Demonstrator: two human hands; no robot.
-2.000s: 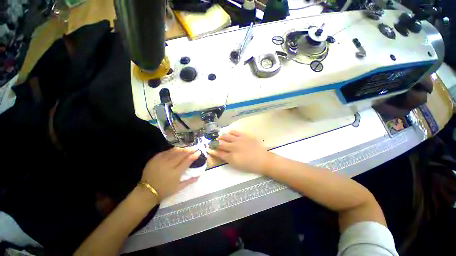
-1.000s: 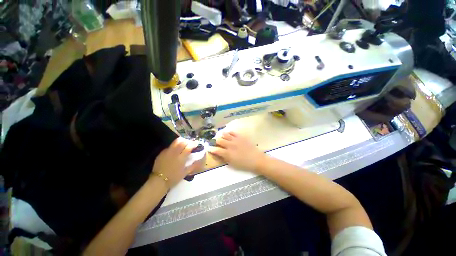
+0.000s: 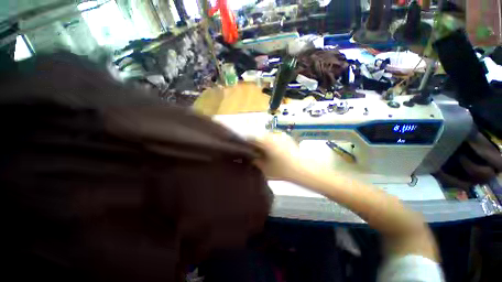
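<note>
A large dark brown and black garment (image 3: 181, 182) fills the left half of the view, raised close to the camera and blurred. My right hand (image 3: 272, 157) grips its right edge in front of the sewing-machine head. My left hand is not visible; the garment covers that side. The white sewing machine (image 3: 330, 131) with a blue stripe stands behind my right hand. The needle area is mostly hidden by the hand and cloth.
The lit control panel (image 3: 400, 133) is at the machine's right end. A yellow-and-black tool (image 3: 341, 151) is under the arm. The ruler tape (image 3: 319, 208) runs along the table's front edge. Cloth heaps (image 3: 325, 66) lie behind. Brown cloth (image 3: 473, 160) lies at the right.
The garment has come up off the table towards the camera. My right hand has left the needle area and now holds cloth. My left hand has gone from sight. The view has tilted up.
</note>
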